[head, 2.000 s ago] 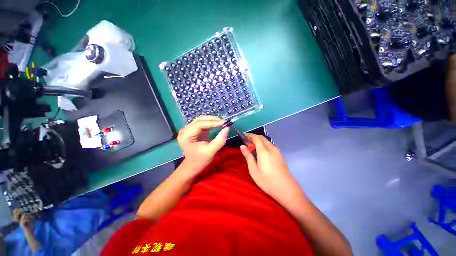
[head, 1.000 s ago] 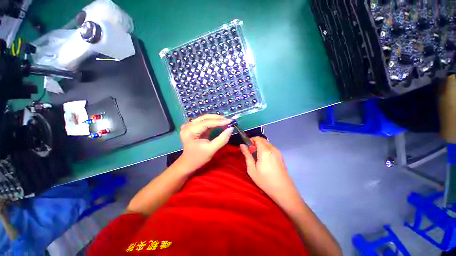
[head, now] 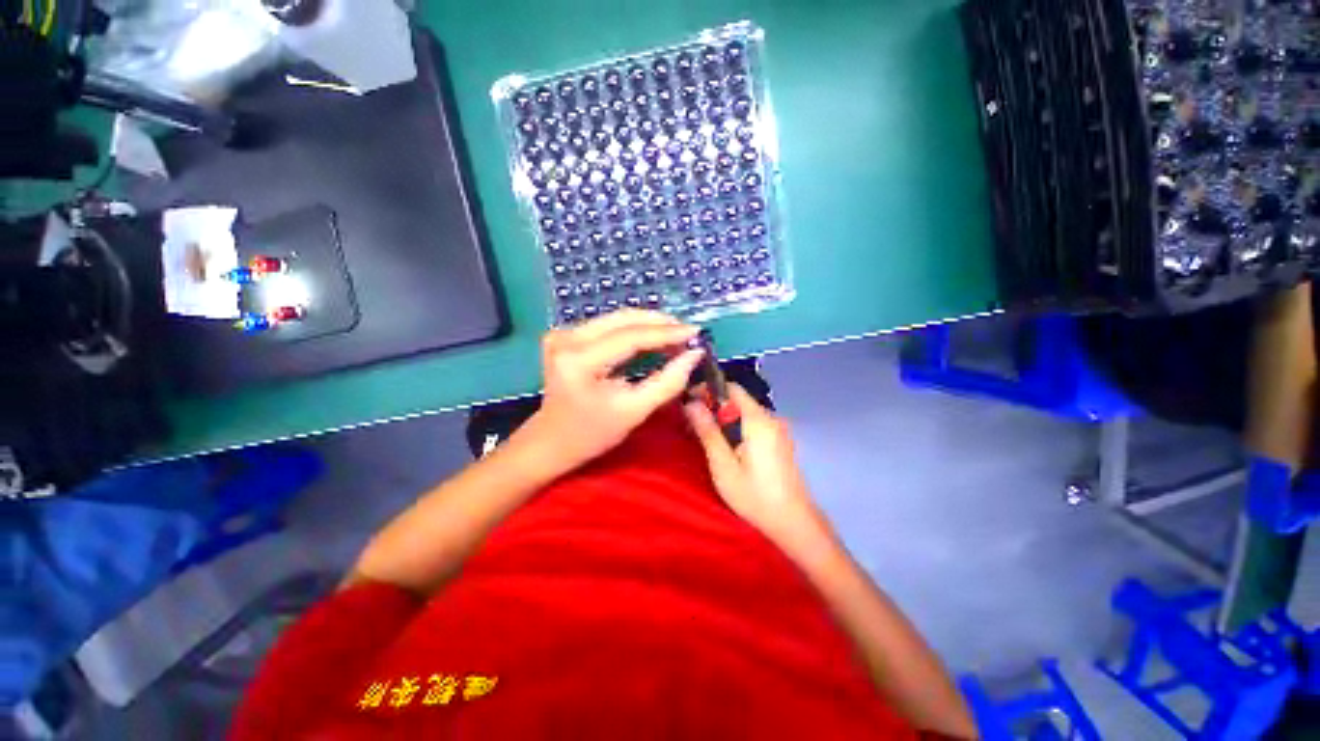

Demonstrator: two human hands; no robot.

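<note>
My left hand (head: 611, 379) pinches a tiny dark lens-like part (head: 701, 342) between thumb and fingertips at the bench's front edge, above the lap. The part is mostly hidden by the fingertips. My right hand (head: 754, 460) is closed around small pliers (head: 727, 418) with red-and-black handles. Their dark jaws point up at the part; whether they touch it cannot be told. The clear blister tray (head: 786, 232) lies just beyond my hands, with rows of dark round parts.
A black mat (head: 413, 217) lies at left, bearing a lit fixture with red and blue bits (head: 275, 290) and a white paper (head: 200, 261). Black microscope parts (head: 152, 104) are at far left. Stacked black trays (head: 1064, 159) stand at right. Blue stools (head: 1180, 637) and another person's arm (head: 1283, 384) show at right.
The camera view has shifted and turned slightly, so the bench things sit higher in the picture. Both hands keep their holds. The pliers now stand more upright.
</note>
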